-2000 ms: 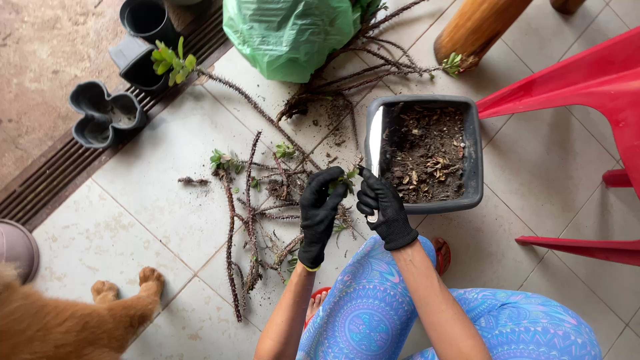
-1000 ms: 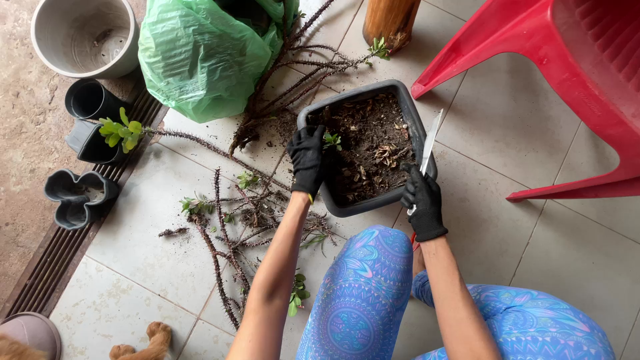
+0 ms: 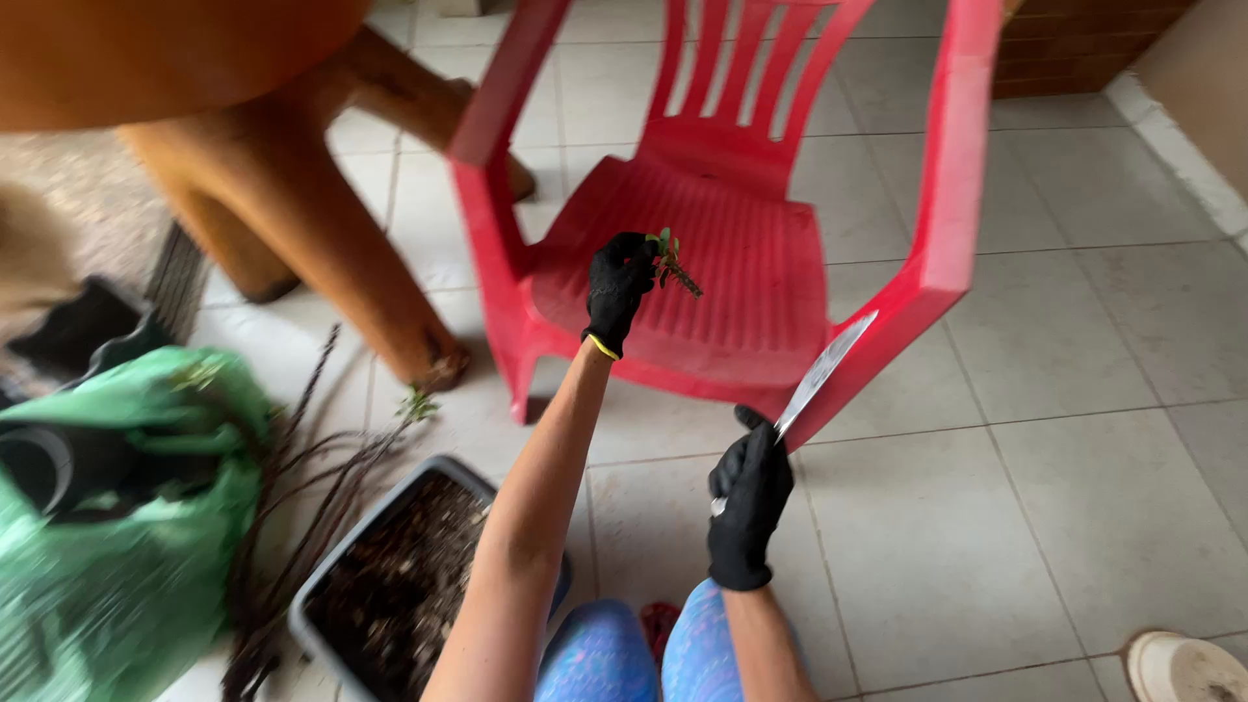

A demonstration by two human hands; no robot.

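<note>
My left hand [image 3: 621, 288], in a black glove with a yellow cuff edge, pinches a short plant cutting [image 3: 677, 263] with small green leaves and a brown stem. It is held over the seat of a red plastic chair [image 3: 682, 283]. Lower and to the right, my right hand [image 3: 752, 487], also in a black glove, is closed on the handle of a knife [image 3: 827, 373], its blade pointing up and to the right. A dark grey rectangular planter [image 3: 312, 609] with soil [image 3: 409, 575] sits at lower left, partly covered by my left forearm.
Long thin bare stems [image 3: 322, 507] lie between the planter and a green plastic bag [image 3: 127, 585] holding dark pots. A wooden table [image 3: 322, 205] with thick legs stands at upper left. At the lower right corner is a whitish round container [image 3: 1185, 668] on the tiled floor.
My left hand, over the planter's soil a second ago, is now over the chair seat with the cutting. The knife remains in my right hand. The view has swung strongly toward the chair.
</note>
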